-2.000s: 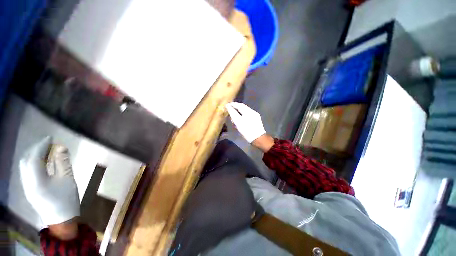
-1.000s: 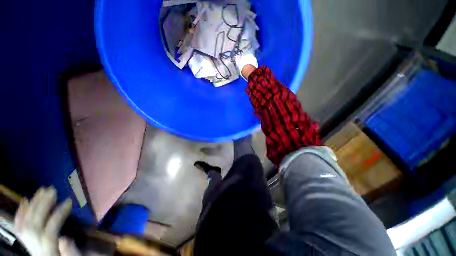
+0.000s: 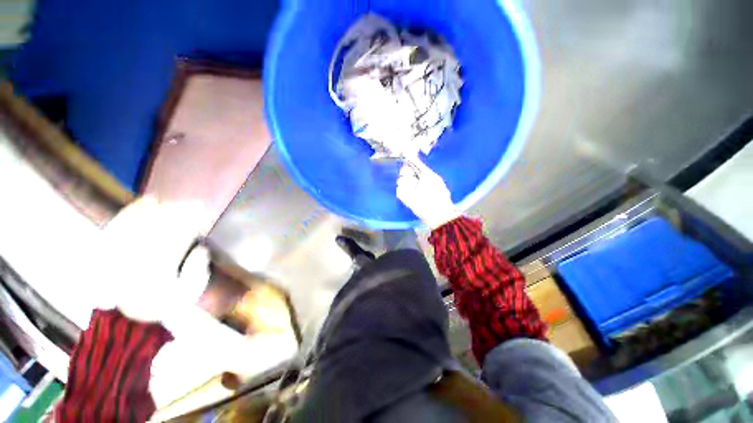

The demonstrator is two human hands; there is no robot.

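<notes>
A blue scrap bin (image 3: pixel 304 132) stands at top centre, with a heap of white scraps (image 3: pixel 396 95) inside. My right hand (image 3: pixel 424 194), in a white glove, is over the near side of the bin. Its fingertips meet the edge of the scraps, and whether they grip a scrap cannot be told. My left hand (image 3: pixel 157 260), in a white glove, is at the left over the bench. It is overexposed and merges with a white sheet (image 3: pixel 58 198), so its fingers and any hold are unclear.
A wooden rail (image 3: pixel 62 140) runs at upper left. A pinkish-brown board (image 3: pixel 210 124) lies left of the bin. At right, a blue folded item (image 3: pixel 640 273) sits in a dark-framed rack beside brown cardboard. My legs and a shoe show below the bin.
My right hand has drawn back from the scrap heap towards me. The bin appears further right. My left hand has moved up and right in view, and bright white sheet now shows around it.
</notes>
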